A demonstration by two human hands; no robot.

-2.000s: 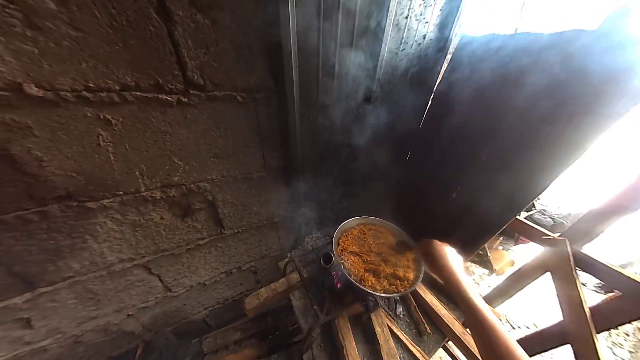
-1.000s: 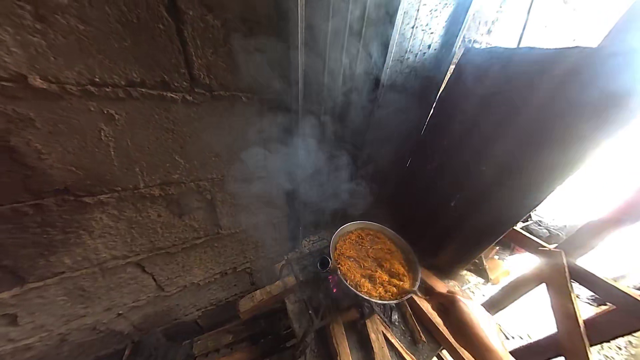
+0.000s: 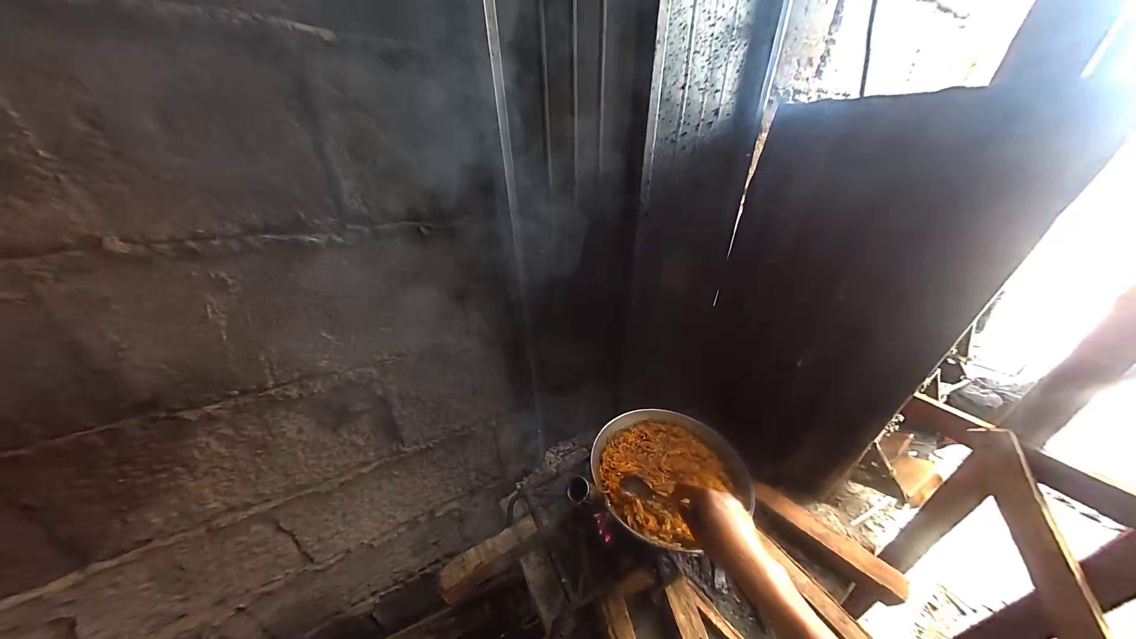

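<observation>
A round metal pan sits over a wood fire low in the head view, filled with orange-brown food in thin strands. My right hand reaches over the pan's right side from the lower right. It is closed on what seems to be the handle of a spoon, whose bowl rests in the food near the middle. The handle is mostly hidden by the fingers. Pink-red embers glow below the pan's left side. My left hand is out of view.
Firewood sticks out below and right of the pan. A small dark round-mouthed metal thing is beside its left rim. A block wall stands left, corrugated metal and a dark panel behind, a wooden frame right. Smoke drifts above.
My right hand was at the pan's right rim one second ago and is now over the food, with the spoon bowl visible. The smoke has shifted.
</observation>
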